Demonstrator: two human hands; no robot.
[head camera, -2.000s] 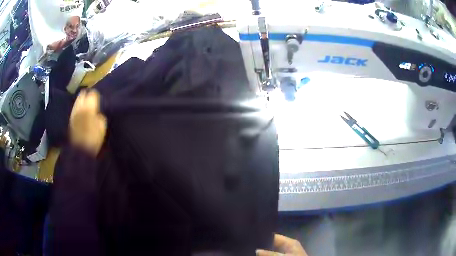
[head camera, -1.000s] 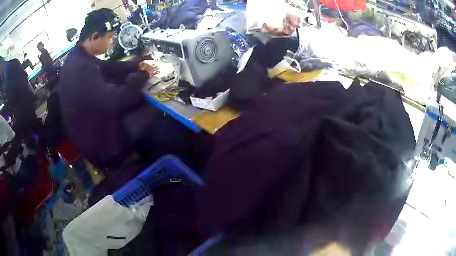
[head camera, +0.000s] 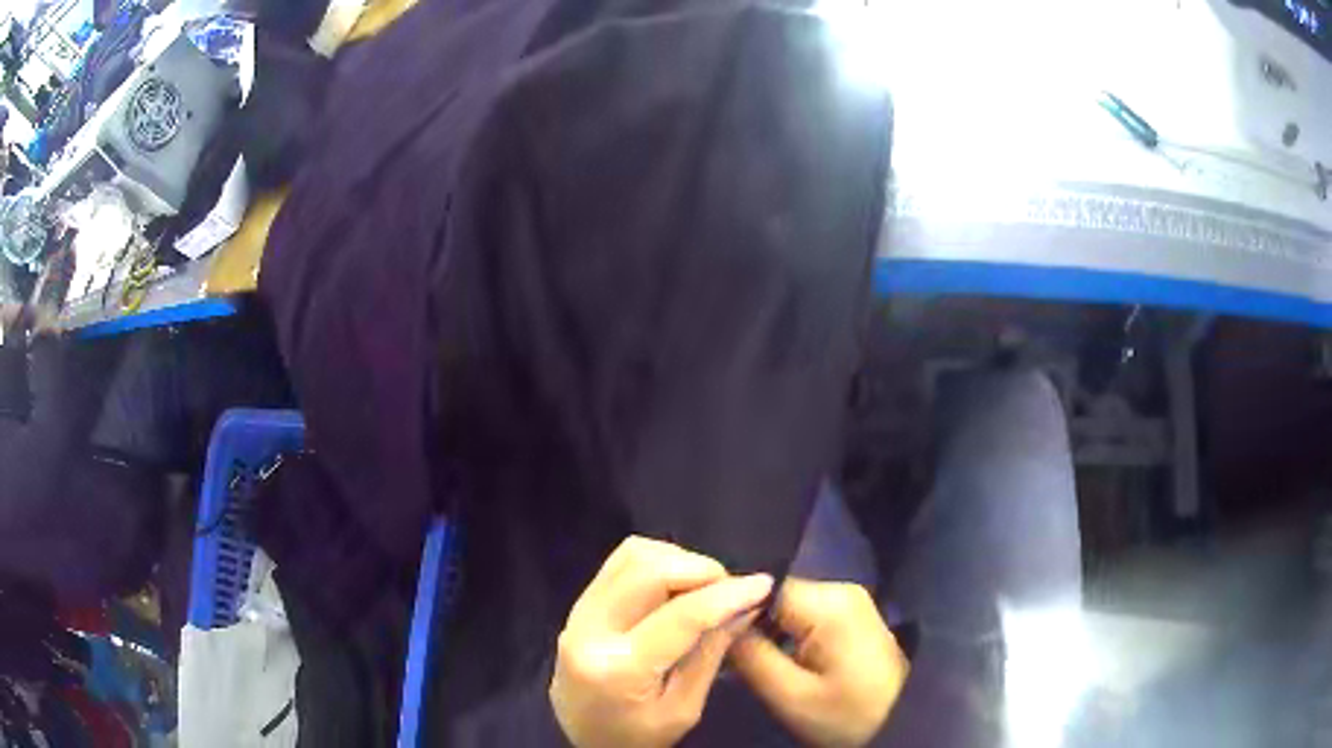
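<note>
A dark purple-black garment piece (head camera: 643, 278) hangs from the machine table over the front edge into my lap. My left hand (head camera: 650, 643) and my right hand (head camera: 825, 658) are close together at the bottom centre. Both pinch the fabric edge (head camera: 777, 592) of the garment piece between the fingertips. The exact fold between the fingers is too small to tell. The needle area is lost in white glare at the top.
The white table with a blue edge (head camera: 1096, 285) is at right, with a ruler strip (head camera: 1139, 216) and teal thread snips (head camera: 1129, 120). A blue plastic basket (head camera: 227, 512) stands low at left, with white cloth (head camera: 241, 680) on it. A neighbouring machine (head camera: 161, 124) is at upper left.
The view has swung back from the left, where a seated worker showed, and now looks down at the lap. Both hands now show together at the cloth's lower edge, pinching it.
</note>
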